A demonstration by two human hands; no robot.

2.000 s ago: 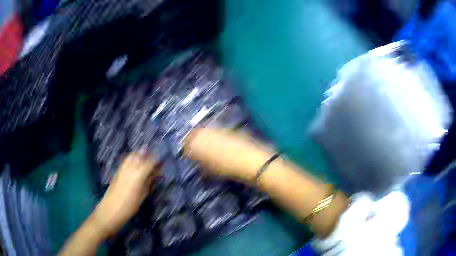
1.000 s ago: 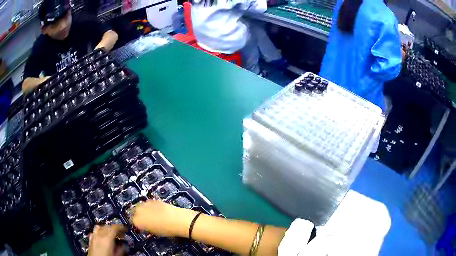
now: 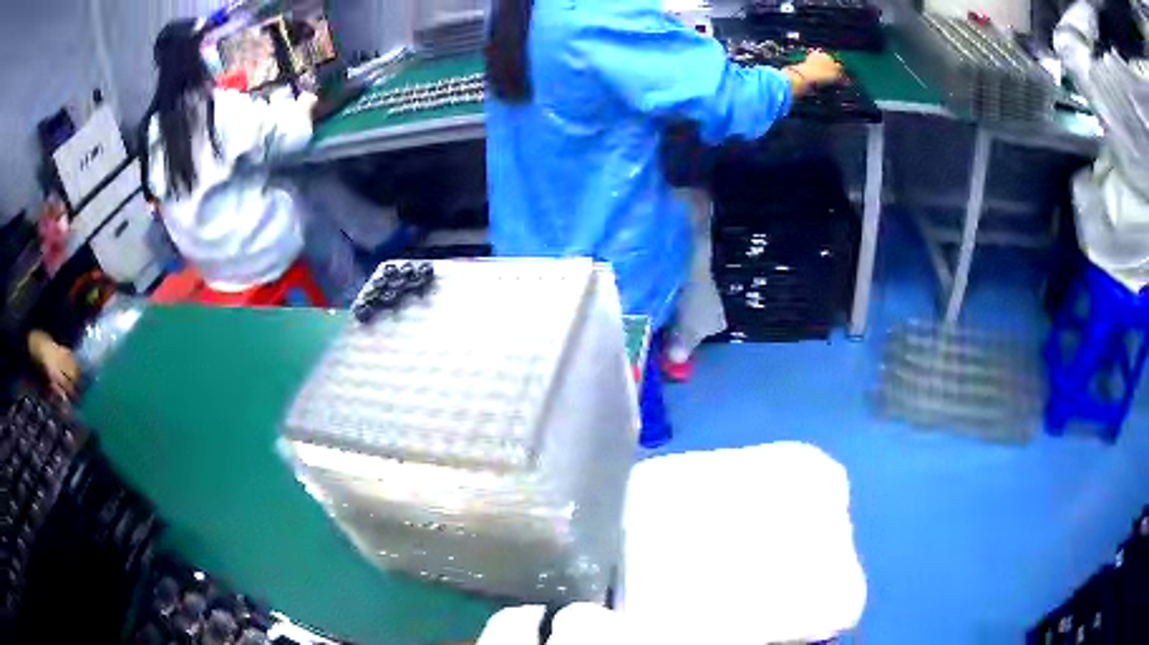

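The tall stack of clear trays (image 3: 441,391) stands on the green mat (image 3: 227,428) in front of me, its top a fine grid of small pockets. A cluster of small black parts (image 3: 396,289) sits at the far left of its top. Part of a black tray with modules (image 3: 195,615) shows at the bottom left edge, cut off. My right arm shows only as a white sleeve (image 3: 737,542) at the bottom. Both my hands are out of the picture.
More black trays (image 3: 38,504) are at the left edge, with another person's hand (image 3: 53,363) above them. A person in blue (image 3: 580,139) stands beyond the stack. A person in white (image 3: 227,176) sits at back left. Blue stool (image 3: 1094,359) and grey stacked trays (image 3: 958,378) are at right.
The view has swung right and up. The clear stack now sits nearer the picture's middle, the black tray has slid to the lower left edge, and both my hands have left the picture.
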